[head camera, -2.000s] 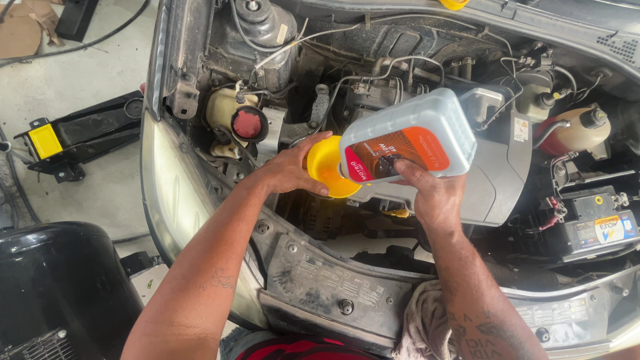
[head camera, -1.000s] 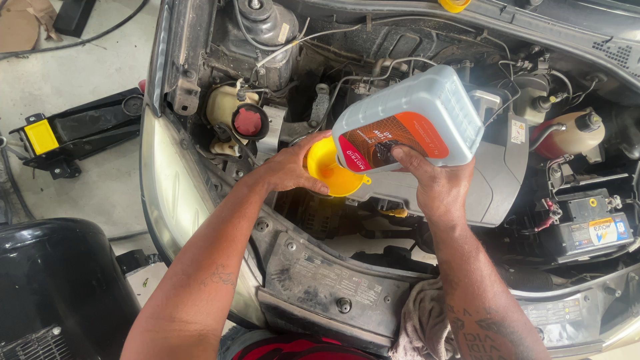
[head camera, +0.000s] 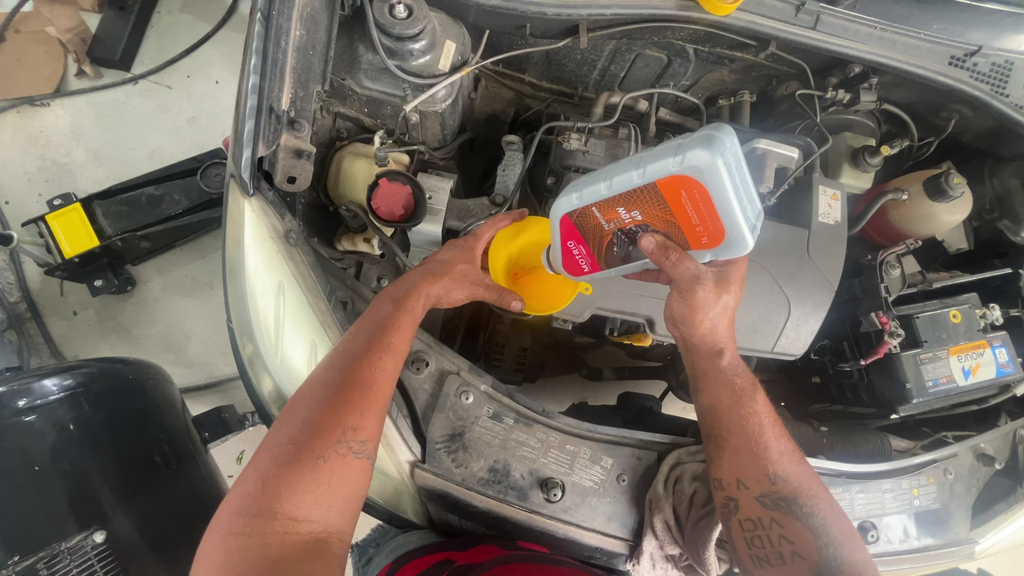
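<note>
My left hand (head camera: 472, 268) grips the rim of a yellow plastic funnel (head camera: 524, 260), whose inside shows an orange-amber sheen. In my right hand (head camera: 692, 284) is a grey Motrio motor oil bottle (head camera: 688, 208), tilted with its neck over the funnel's right side. The funnel stands at the left end of the grey plastic engine cover (head camera: 768, 296); its spout is hidden. Whether oil is flowing cannot be made out. A reservoir with a red cap (head camera: 392, 200) sits left of the funnel.
A car battery (head camera: 944, 352) and a coolant reservoir (head camera: 920, 204) are at the right of the engine bay. A grey rag (head camera: 680, 512) hangs over the front panel (head camera: 536, 456). On the floor at left are a floor jack (head camera: 136, 216) and a black tank (head camera: 96, 464).
The bottle's neck now shows over the funnel's right side, and the bottle lies flatter than two seconds ago. Both hands keep their hold.
</note>
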